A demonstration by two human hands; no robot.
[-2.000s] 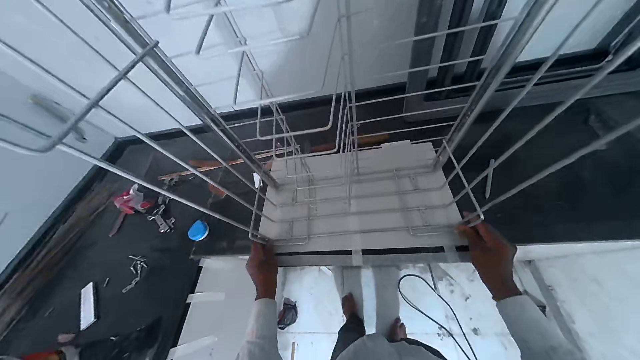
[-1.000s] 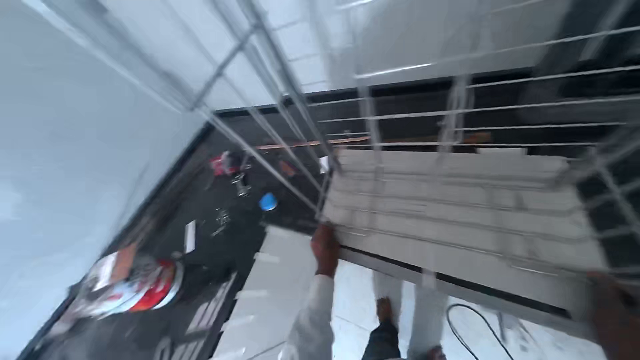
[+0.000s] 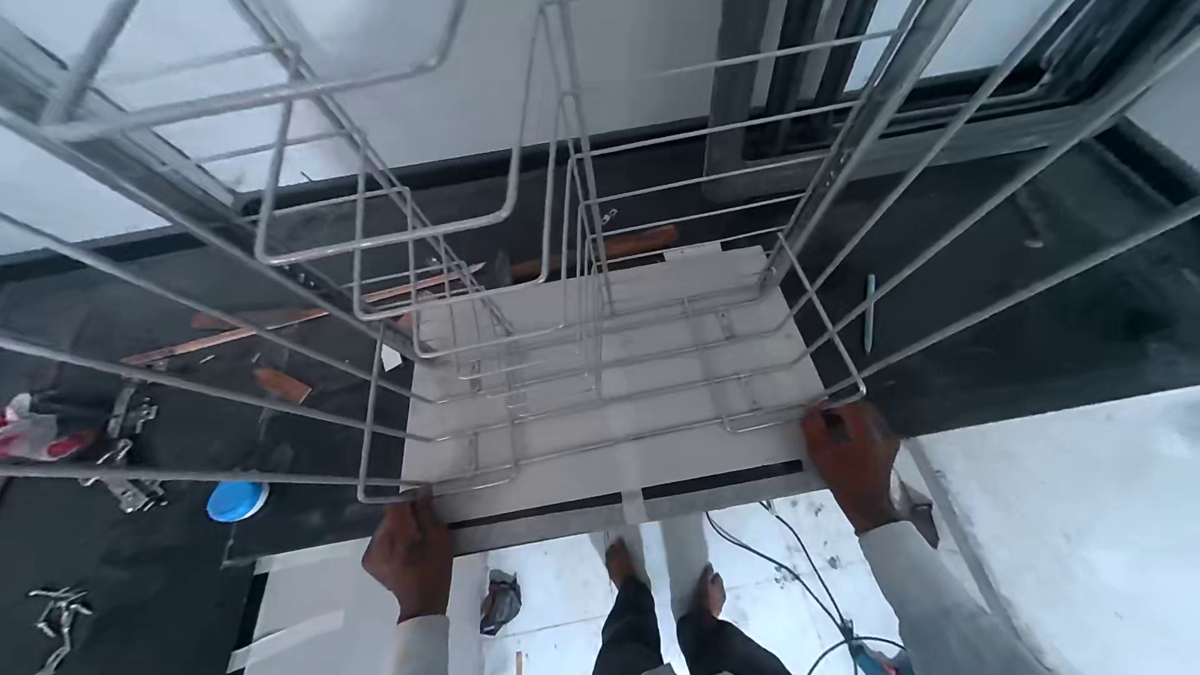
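A tall metal wire rack (image 3: 619, 434) stands over a pale board (image 3: 647, 384) that lies on the black countertop (image 3: 947, 375). My left hand (image 3: 412, 553) is closed on the rack's lower left front corner. At the lower right front corner, my right hand (image 3: 851, 461) grips the bottom wire. Both hands are at the front edge of the board, with light sleeves at the wrists. The rack's upper part runs out of view at the top.
Left on the countertop are a blue lid (image 3: 237, 501), metal hinges (image 3: 127, 469), a wood strip (image 3: 281, 323) and a wood scrap (image 3: 281, 384). A pen-like stick (image 3: 869, 314) lies right. A black cable (image 3: 787, 565) crosses the white floor below, near my feet.
The view has swung left and back. Both hands stay at the rack's lower front corners, and the rack stands over the board in all frames.
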